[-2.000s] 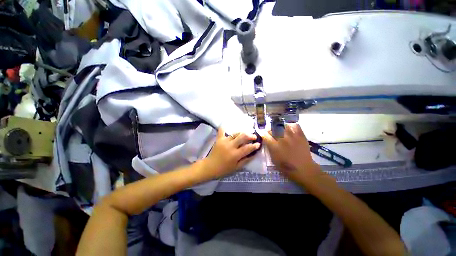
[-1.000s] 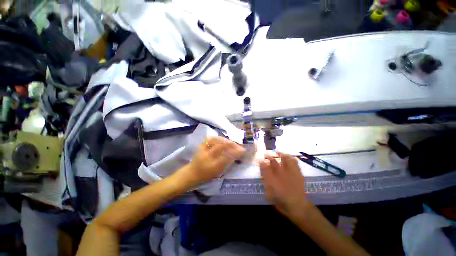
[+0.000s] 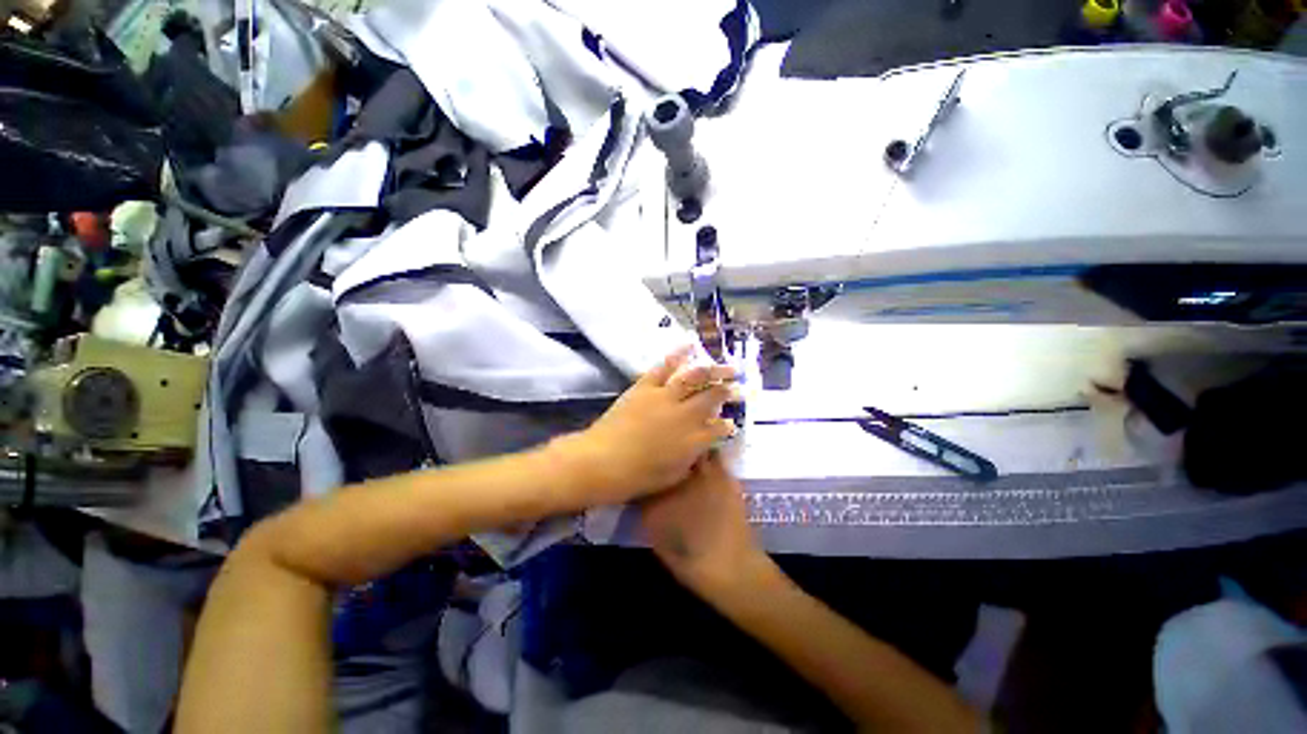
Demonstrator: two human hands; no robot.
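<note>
The light grey garment with dark grey panels is bunched left of the needle, its edge running to the presser foot. My left hand lies on the cloth just in front of the foot, fingers bent over its edge. My right hand is crossed partly under my left hand; its fingers are hidden, so its hold cannot be told. The white sewing machine head stands above the bed. Dark thread snips lie right of the foot.
A ruler tape runs along the table's front edge. An older cream-coloured machine stands at left. More grey and white cloth is piled behind. A black object lies at right. Thread cones show at top right.
My right hand has moved left from beside the foot to under my left hand. My left hand has moved slightly right against the foot. The snips remain on the bed.
</note>
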